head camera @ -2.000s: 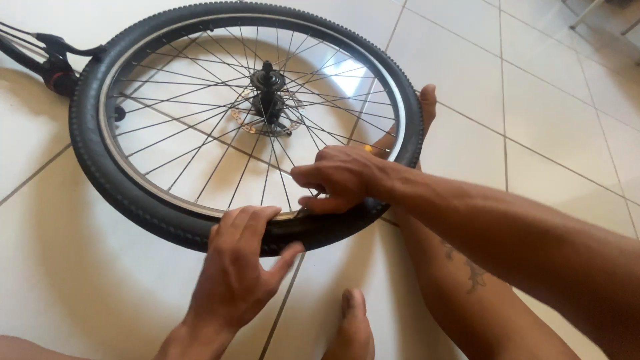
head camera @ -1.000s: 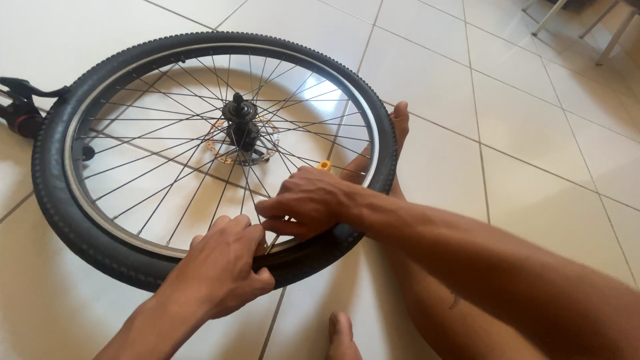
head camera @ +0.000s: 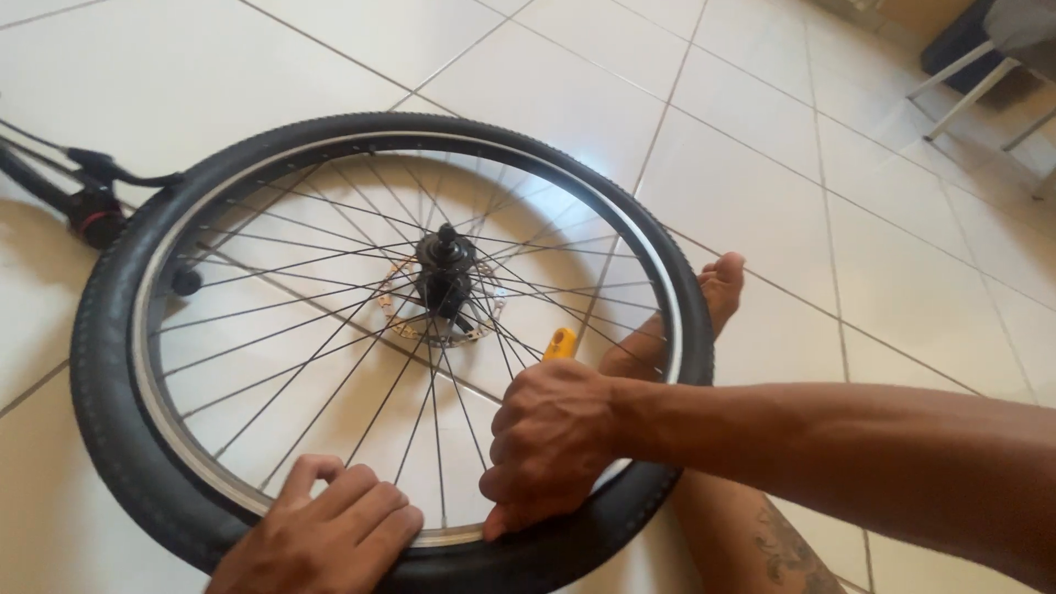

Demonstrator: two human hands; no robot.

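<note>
A bicycle wheel with a black knobbly tire, a silver rim and dark spokes lies nearly flat in front of me. Its black hub and a disc brake rotor are at the middle. My left hand rests over the near rim and tire, fingers curled on the rim edge. Just to its right, my right hand is closed around a yellow tool, probably a screwdriver or lever, whose yellow end sticks out above the fist. The tool's other end is hidden at the rim.
Part of a bicycle handlebar with a brake lever reaches the wheel's left side. My bare foot and tattooed leg lie beyond and under the wheel's right side. White chair legs stand on the tiled floor at the upper right.
The yellow tool end, hidden in my right hand two seconds ago, now stands out above the fist. Both hands stay at the near rim. The view has shifted.
</note>
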